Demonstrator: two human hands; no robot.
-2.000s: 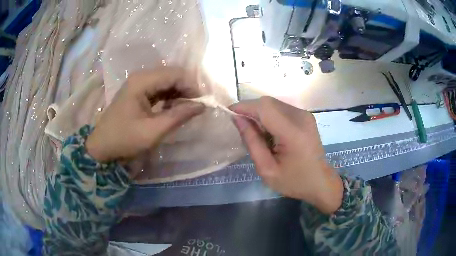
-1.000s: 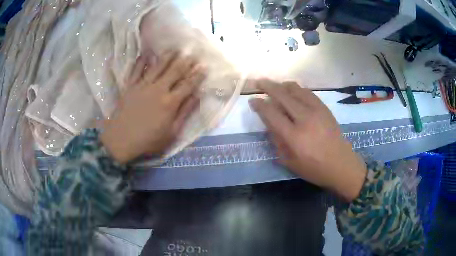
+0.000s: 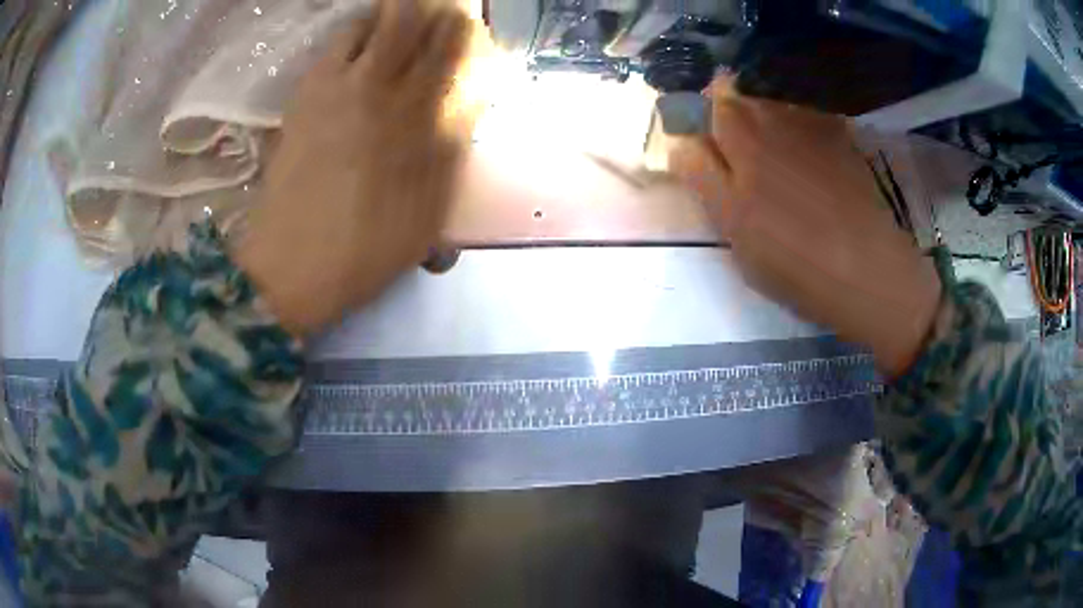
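The sheer glittery beige fabric (image 3: pixel 226 89) lies in folds at the upper left, with a paler narrow edge at its near side. My left hand (image 3: pixel 368 166) is flat over its right part, close to the bright glare by the needle area; what is under the fingers is hidden. My right hand (image 3: pixel 819 214) is blurred, with its fingertips at the right side of the needle area, beside a small grey part of the sewing machine (image 3: pixel 683 113). I cannot tell whether it holds anything. The needle itself is lost in glare.
The ruler strip (image 3: pixel 594 398) runs along the table's front edge. Dark tweezers (image 3: pixel 888 188) show partly behind my right hand. Orange and dark loops (image 3: pixel 1050 279) are at the far right. More pale fabric (image 3: pixel 873 534) lies below the table, by blue plastic.
Both hands have moved forward to the machine. My left hand has carried the fabric away from the front edge; my right hand has risen beside the machine head. The view has shifted, and the snips are out of sight.
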